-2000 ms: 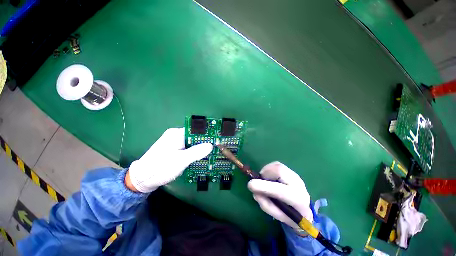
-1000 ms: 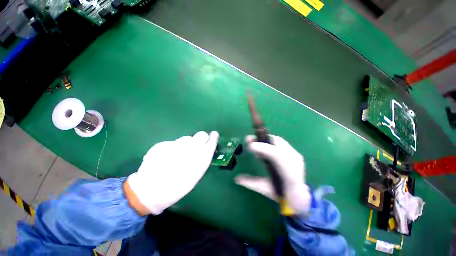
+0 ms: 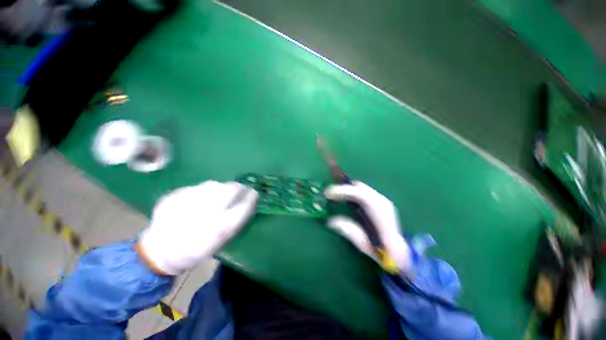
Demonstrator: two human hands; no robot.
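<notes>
The small green circuit board [image 3: 289, 196] is in front of me over the mat, its long side running left to right; the picture is blurred. My left hand [image 3: 199, 222], in a white glove, grips its left end. My right hand [image 3: 365, 222], also gloved, holds the soldering iron [image 3: 337, 169] with its brown tip pointing up and away from the board. My right fingers are at the board's right end; whether they touch it I cannot tell.
The solder wire spool [image 3: 118, 143] and small brass-coloured parts [image 3: 115, 97] are at the left, beside a long black rack [image 3: 76, 86]. A large circuit board [image 3: 579, 149] is at the right on the conveyor. The iron stand [image 3: 546, 282] with white tissue [image 3: 582, 309] is at lower right.
The board was upright in view with black blocks showing, then tilted nearly edge-on; now it lies lengthwise across. The iron's tip has left the board. The whole view has shifted.
</notes>
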